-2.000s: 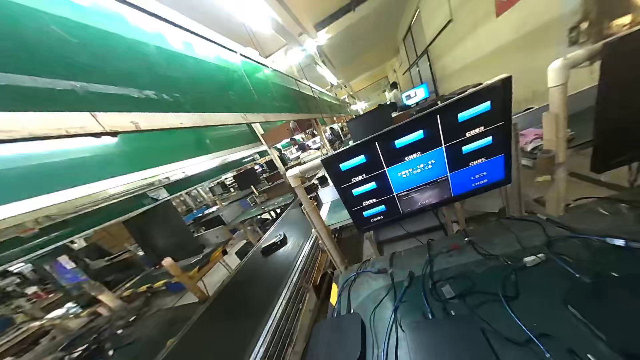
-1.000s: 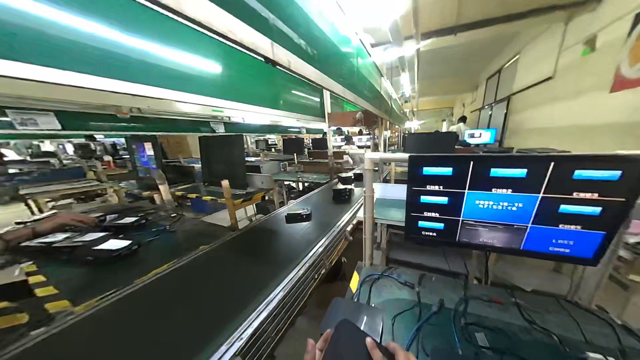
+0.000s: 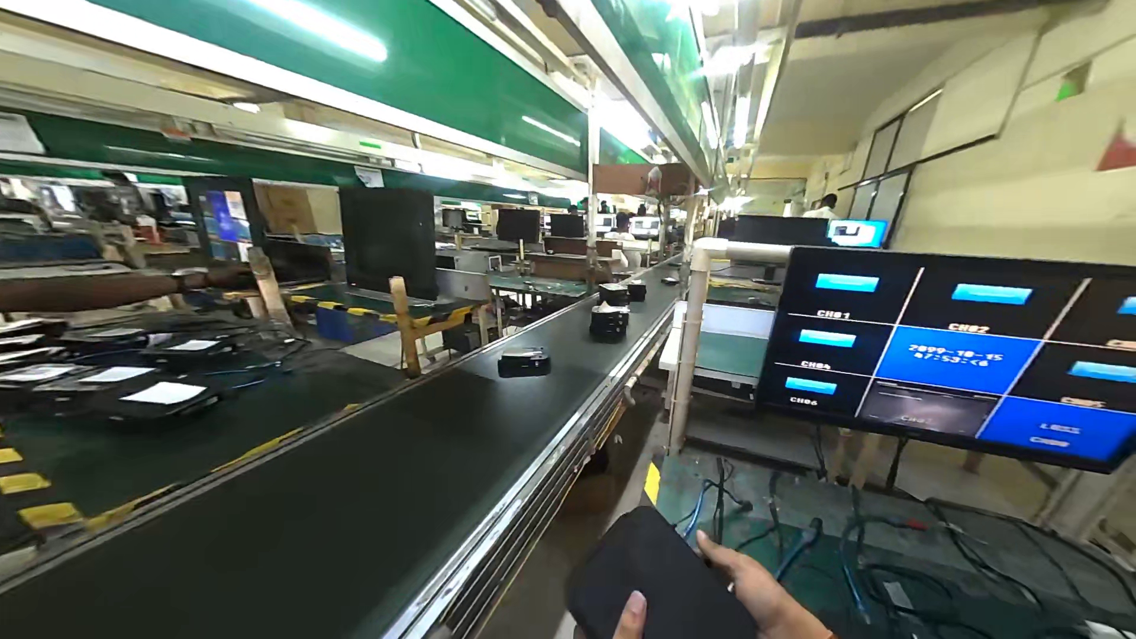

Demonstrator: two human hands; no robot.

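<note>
A flat black plastic device case (image 3: 657, 577) is held low in the view, tilted, near the right edge of the conveyor belt. My right hand (image 3: 763, 590) grips its right side, the thumb at the upper edge. Of my left hand (image 3: 630, 617), only a finger or thumb shows, pressed on the case's face at the bottom edge; the rest is hidden. The black conveyor belt (image 3: 355, 470) runs away to the left of the case, with a small black device (image 3: 524, 361) on it and a stack of black devices (image 3: 609, 321) farther along.
At right a monitor (image 3: 950, 355) shows a grid of camera channels above a green workbench (image 3: 825, 568) strewn with black and blue cables (image 3: 852, 550). A pale pipe post (image 3: 690, 355) stands beside it. Across the belt lie black devices with white papers (image 3: 164, 392); another person's arm (image 3: 115, 291) reaches over them.
The black case has come up off the bench side towards the belt, held in both hands. The view has swung left since two seconds ago.
</note>
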